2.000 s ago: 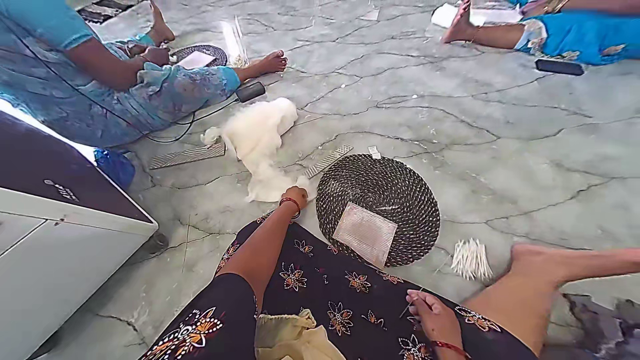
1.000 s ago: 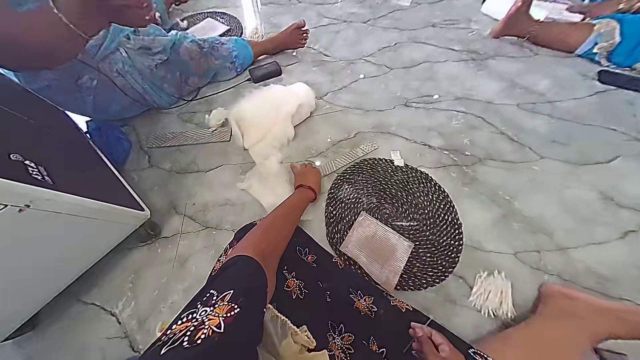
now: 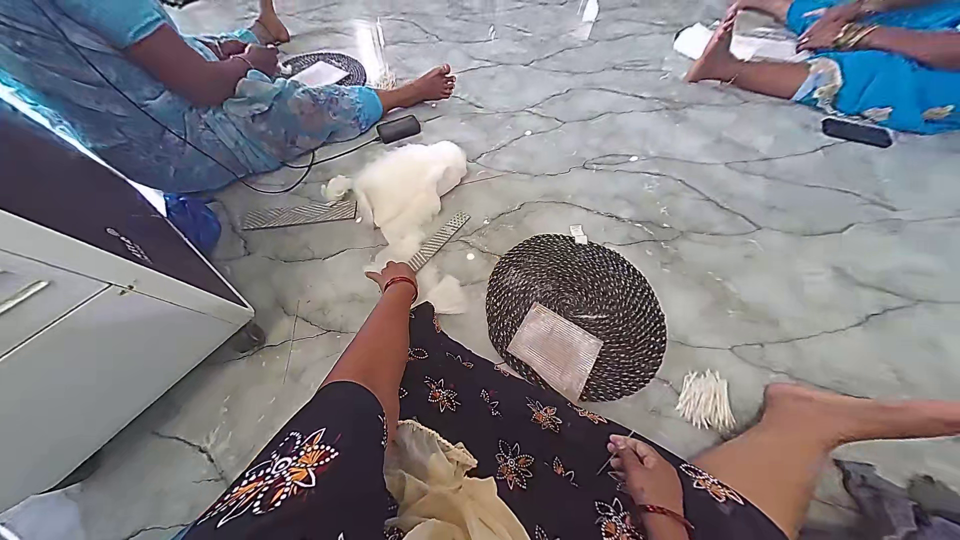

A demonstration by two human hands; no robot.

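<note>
My left hand (image 3: pixel 392 279) reaches down to the lower end of a pile of white cotton wool (image 3: pixel 411 187), beside a patterned strip (image 3: pixel 440 240); its fingertips are partly hidden. Over my lap, my right hand (image 3: pixel 640 469) pinches a thin stick or needle between thumb and fingers. A round dark woven mat (image 3: pixel 600 292) lies in front of me, with a ridged, pale rectangular sheet (image 3: pixel 555 349) on its near part. Right of the mat sits a bundle of white cotton wicks (image 3: pixel 705 400). A small tuft of cotton (image 3: pixel 448 295) rests close to my left wrist.
A white and dark cabinet (image 3: pixel 120 375) on a caster stands at left. One person (image 3: pixel 225 112) sits at upper left near a cable with a black adapter (image 3: pixel 398 129); another (image 3: pixel 885 75) sits at upper right by a phone (image 3: pixel 856 132). Another patterned strip (image 3: pixel 300 215) lies on the marble floor.
The lower end of the cotton looks thinner and more broken up around my left hand than before. The view has shifted between frames.
</note>
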